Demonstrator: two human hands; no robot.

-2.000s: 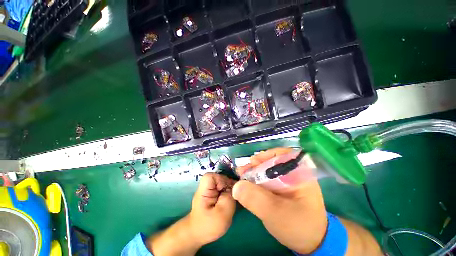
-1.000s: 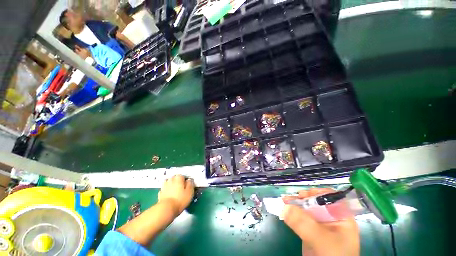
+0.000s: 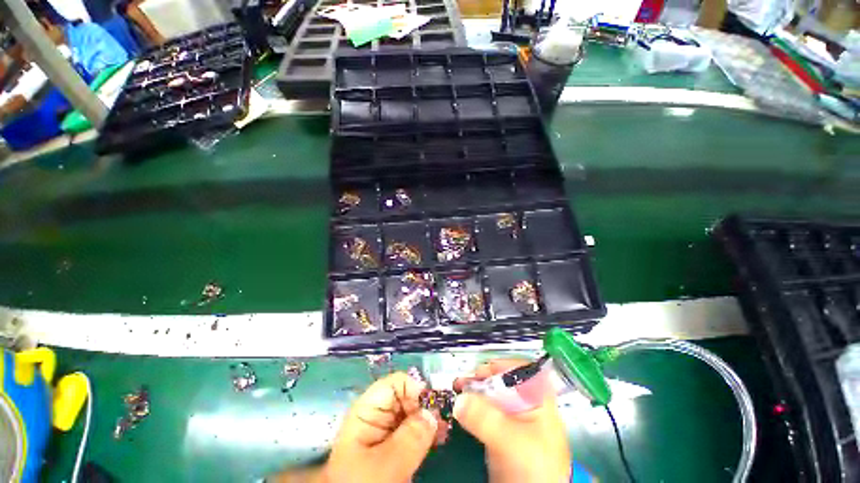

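My left hand [image 3: 382, 429] pinches a small wired electronic assembly [image 3: 437, 402] between thumb and fingers, low in the middle. My right hand [image 3: 517, 424] holds a pinkish glue syringe [image 3: 520, 389] with a black oblong piece, its thumb and fingertips close beside the assembly. A green adapter [image 3: 577, 366] caps the syringe's back, with clear hose [image 3: 721, 373] curving right. The syringe's tip is hidden by the fingers. The black compartment tray [image 3: 566, 247] lies beyond the hands, with clusters of assemblies in its nearer pockets.
Loose assemblies [image 3: 134, 411] lie on the green bench at left, others near the pale strip [image 3: 236, 336]. A yellow and blue fan [image 3: 38, 406] stands lower left. Another black tray [image 3: 802, 311] is at right, a filled one [image 3: 179, 85] at back left. A dark cup [image 3: 554, 68] stands behind the tray.
Since one second ago, my left hand has come back from the pale strip at left to meet my right hand, and now holds an assembly. The view has shifted, showing the right tray.
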